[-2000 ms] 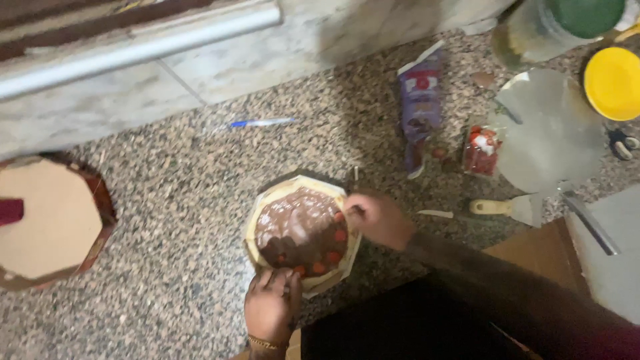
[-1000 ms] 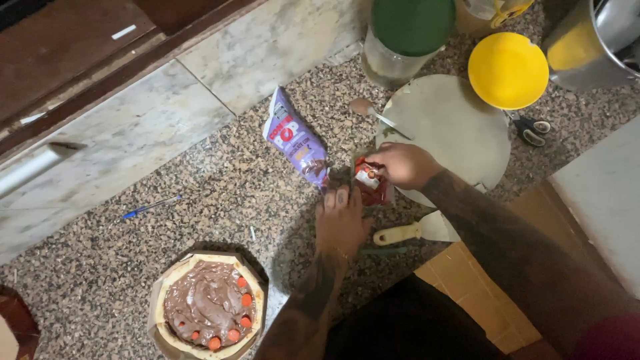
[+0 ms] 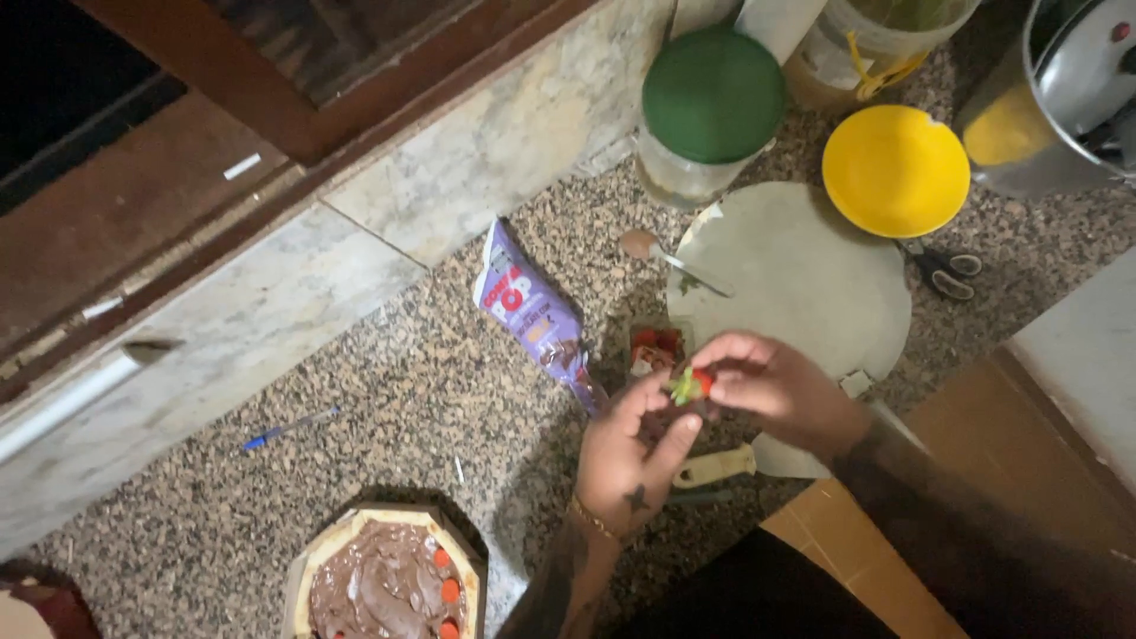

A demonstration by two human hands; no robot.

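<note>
A red strawberry with green leaves is between the fingertips of my right hand. My left hand is close to its leafy side, thumb and fingers apart; whether they touch the leaves I cannot tell. Just behind the hands stands a small clear tray of red strawberries, partly hidden. Left of it lies a purple piping bag of chocolate filling. At the lower left, a many-sided container holds swirled chocolate cream with several red fruit pieces along its right side.
A round grey board, a spoon, scissors and a yellow bowl are at the right. Behind stand a green-lidded jar and a metal pot. A scraper lies near the counter edge; a blue pen lies left.
Both hands have left the cream-filled container, where they were two seconds ago. One second ago they were at the strawberry tray; now a strawberry is held up in front of it.
</note>
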